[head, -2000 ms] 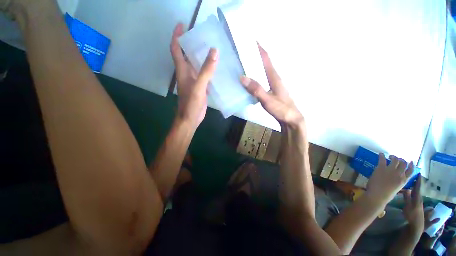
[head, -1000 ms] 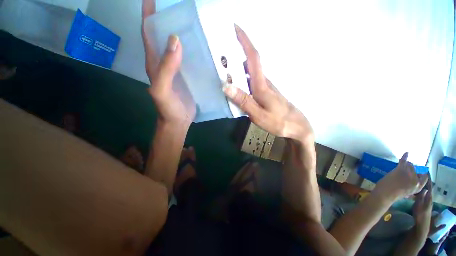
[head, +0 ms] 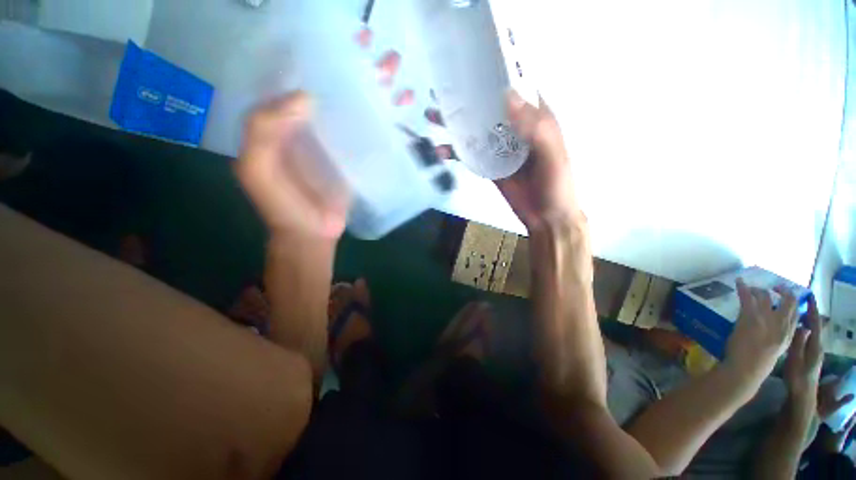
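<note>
My left hand (head: 286,169), blurred, holds a frosted translucent tray-like piece (head: 361,192) by its left side, over the table's front edge. Small dark and reddish shapes show at its right edge, too blurred to name. My right hand (head: 540,155) holds a second piece, a pale oval round-ended cover (head: 474,103) with a slotted round grille near its lower end. The two pieces are side by side, tilted; their upper ends reach the picture's top. I cannot tell whether they touch.
A white-topped table (head: 676,131) lies ahead. A blue box (head: 161,98) stands at its left edge. At the right, another person's hands hold a blue-and-white box (head: 718,305). Wooden slats (head: 483,258) show below the edge. Another person's bare arm or leg (head: 141,328) fills the lower left.
The pieces were together in my hands; now they are apart, one in each hand, and the grille shows. The neighbour's blue box has turned to show its white printed face.
</note>
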